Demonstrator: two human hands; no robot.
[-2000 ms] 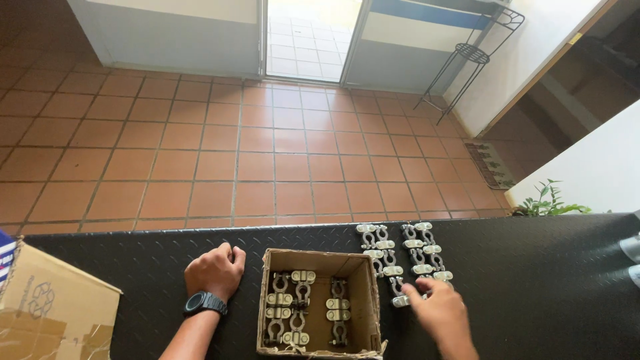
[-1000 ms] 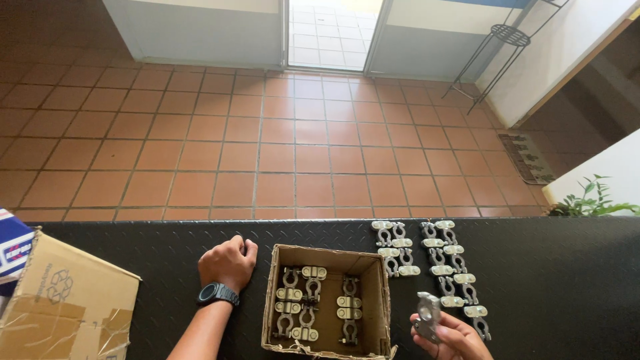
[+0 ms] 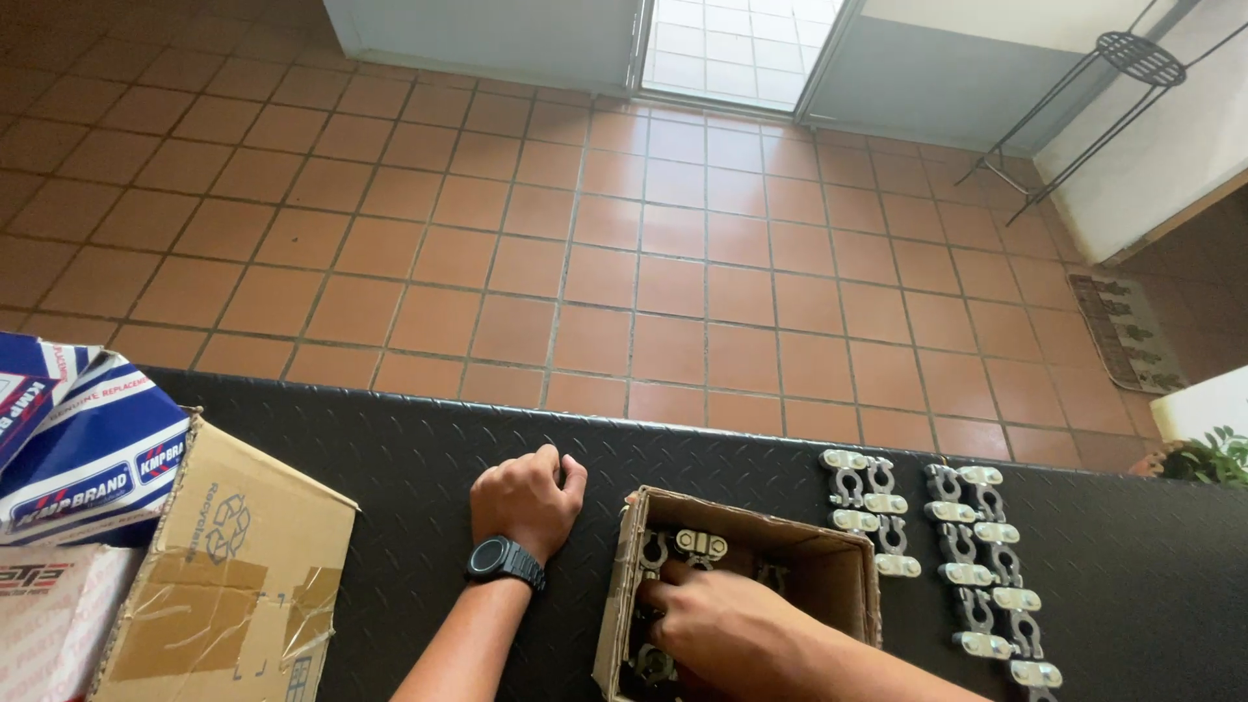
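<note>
My left hand [image 3: 527, 497], a dark watch on its wrist, rests closed and empty on the black tread-patterned surface, left of an open cardboard box [image 3: 751, 514]. My right hand [image 3: 717, 619] reaches into that box among metal battery terminal clamps [image 3: 701, 545]; its fingertips are partly hidden, so whether it holds a clamp does not show. To the right of the box, more clamps lie interlocked in two staggered columns, a shorter one [image 3: 885, 503] beside the box and a longer one [image 3: 996, 532] farther right.
At the left stand a taped cardboard carton [image 3: 234, 556], blue and white printed packages [image 3: 97, 448] and a pale printed box [image 3: 58, 604]. Beyond the surface's far edge lies a tiled floor [image 3: 634, 273] with a metal plant stand [image 3: 1141, 57]; a potted plant [image 3: 1209, 456] is at the right.
My right hand went from the clamp columns to in front of the box, holding a clamp one second ago, and is now inside the box. My left hand stays on the surface. The view has shifted.
</note>
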